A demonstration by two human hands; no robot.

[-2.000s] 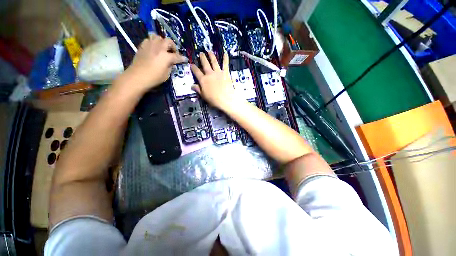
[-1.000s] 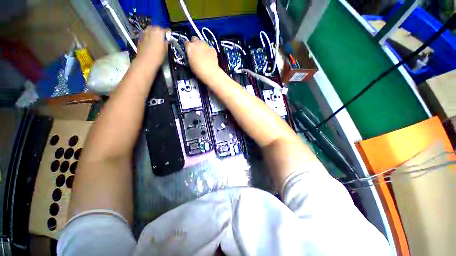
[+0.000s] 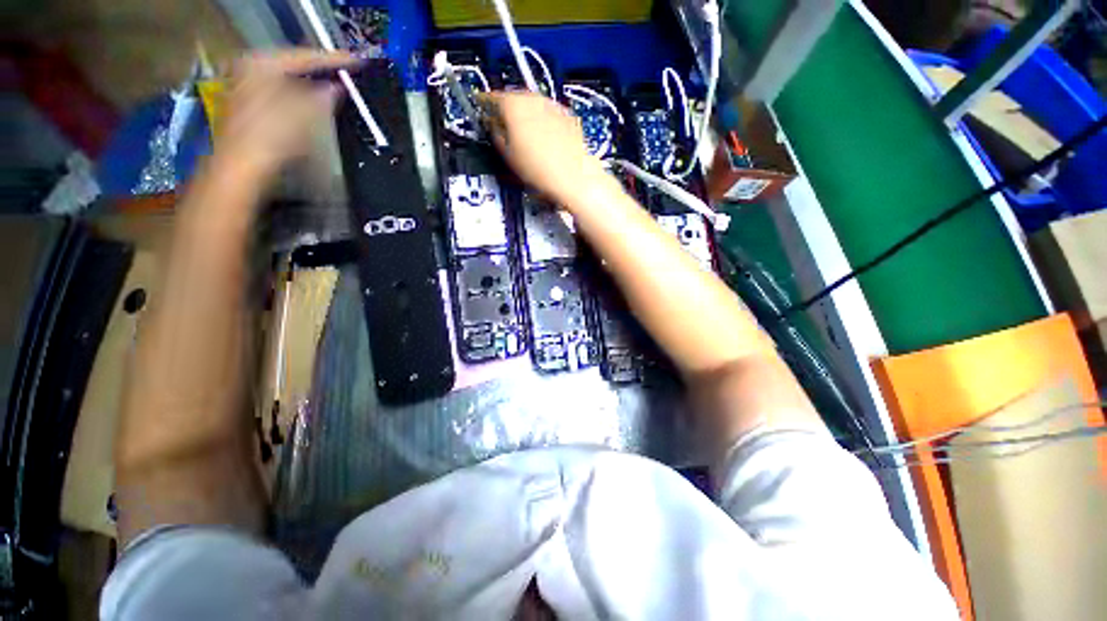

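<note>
A long black plate with a small silver-rimmed slot lies left of the row, a white lead across its far end. Several open black housings lie side by side to its right, with silver inner plates, blue-black circuit boards and white leads. My left hand is motion-blurred, left of the plate's far end; its grip is unclear. My right hand is over the far ends of the left housings, fingertips at a pale cable; whether they grip it is unclear.
Bubble wrap covers the near bench. A dark slim tool and small carton are right of the housings. Tan card with dark round spots is left. An orange-edged board is at right, beside a green surface.
My left hand has moved left from the leftmost housing's far end, uncovering the black plate's far part. My right hand has shifted from lower on the housings towards their far ends.
</note>
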